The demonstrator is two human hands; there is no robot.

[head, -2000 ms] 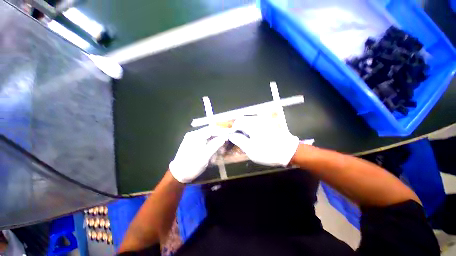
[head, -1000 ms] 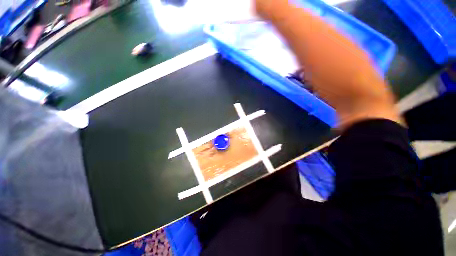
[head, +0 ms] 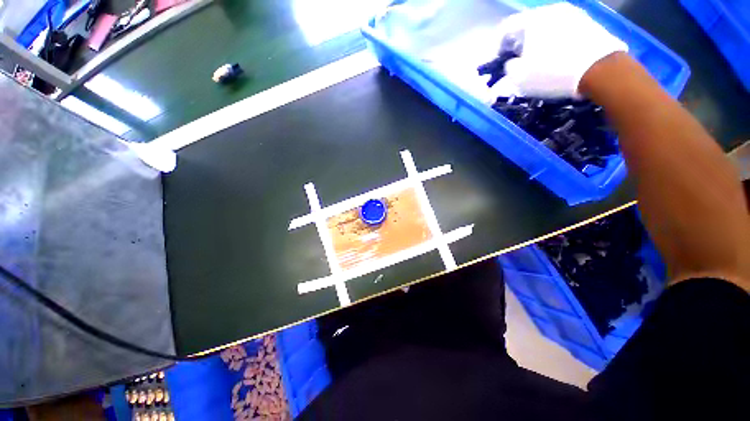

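My right hand [head: 559, 53], in a white glove, is over the large blue parts bin [head: 469, 115] at the upper right. Its fingertips hold at least one black moulded part [head: 496, 69] above the clear liner. A heap of black parts [head: 567, 127] lies in the bin below the hand. The blue cup [head: 372, 212] stands upright on the brown mat [head: 386, 242], near its back edge. White tape [head: 382, 265] frames the mat. My left hand is not in view.
A grey screen [head: 82, 238] stands at left. A small part [head: 228, 73] lies on the green conveyor beyond the white strip [head: 263, 100]. Below the table edge are tan-pink parts [head: 259, 378], a tray of parts [head: 148, 396] and a blue bin with black parts [head: 600, 271].
My right hand, out of the picture a second ago, now shows over the bin with a black part. Both hands were together over the mat two seconds ago. The camera view has shifted.
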